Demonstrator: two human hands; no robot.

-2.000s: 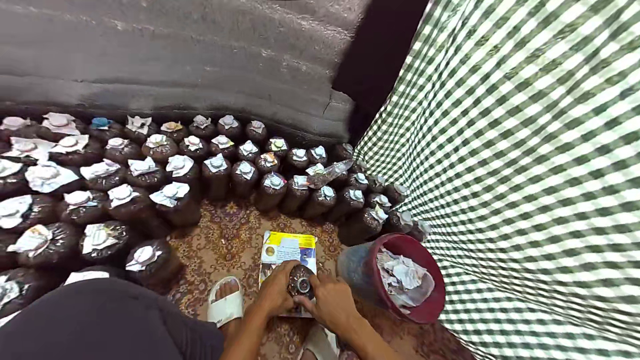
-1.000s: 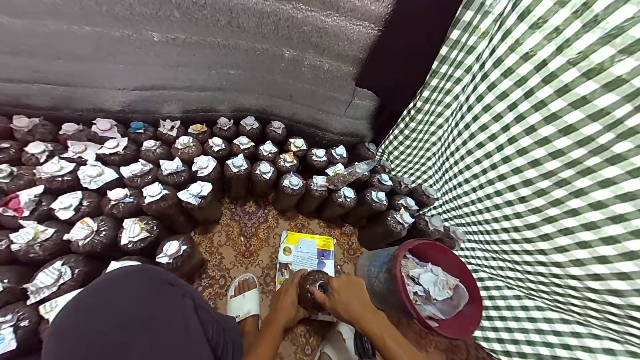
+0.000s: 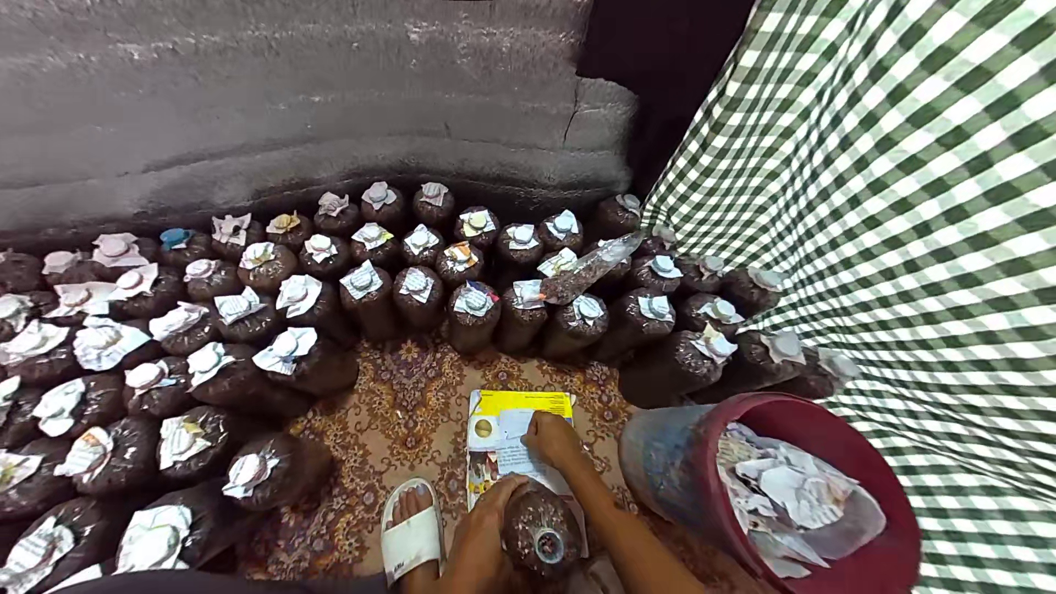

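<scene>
My left hand (image 3: 491, 524) is against the left side of a plastic bag of dark substrate (image 3: 540, 524), which has a round collar with an opening (image 3: 548, 545) at its top. No paper covers that collar. My right hand (image 3: 551, 439) is ahead of the bag, its fingers bent over a small white paper piece (image 3: 515, 423) that lies on a yellow and white printed sheet (image 3: 487, 404). Whether the fingers pinch the paper cannot be told. The lower part of the bag is out of sight.
Rows of filled bags with paper-covered necks (image 3: 363, 285) stand ahead and left. A clear bag partly filled with brown material (image 3: 590, 268) lies across some. At right, a red-rimmed bucket (image 3: 899, 528) holds paper scraps (image 3: 792, 487). A checked cloth (image 3: 891, 165) hangs beside it. A sandaled foot (image 3: 412, 528) rests on the patterned carpet.
My right hand has left the bag's top and moved forward to the paper on the printed sheet. My left hand stays at the bag.
</scene>
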